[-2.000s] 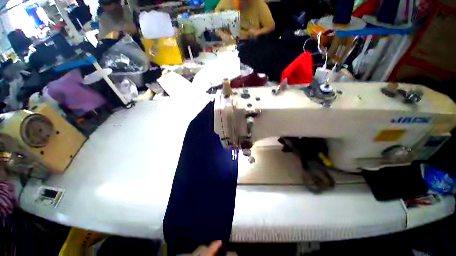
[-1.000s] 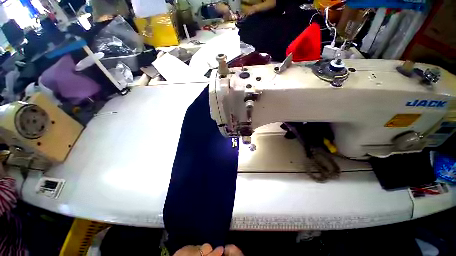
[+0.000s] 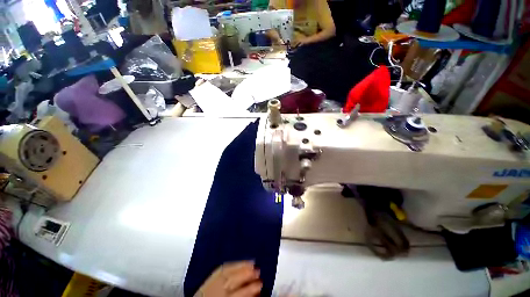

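Observation:
A long navy garment panel [image 3: 232,209] lies flat on the white table, running from the bottom edge up past the left of the sewing machine head. Its right edge lies under the presser foot [image 3: 279,198] of the cream JACK machine [image 3: 360,145]. My left hand [image 3: 232,279] is on the near part of the panel, blurred and cut off by the bottom edge; whether it grips the cloth cannot be told. A faint blur at the bottom edge right of it may be my right hand, but it is not clear.
Dark-handled scissors [image 3: 385,235] lie under the machine arm. A yellowish machine [image 3: 49,156] stands at the left. White paper-like pieces [image 3: 261,87] and a red cloth [image 3: 369,91] are behind the table. A person in yellow [image 3: 314,23] sits beyond. A black piece [image 3: 479,246] lies at right.
The view has shifted, so the machine sits lower and further right. My left hand has moved up onto the panel; the hands were together at its near end before.

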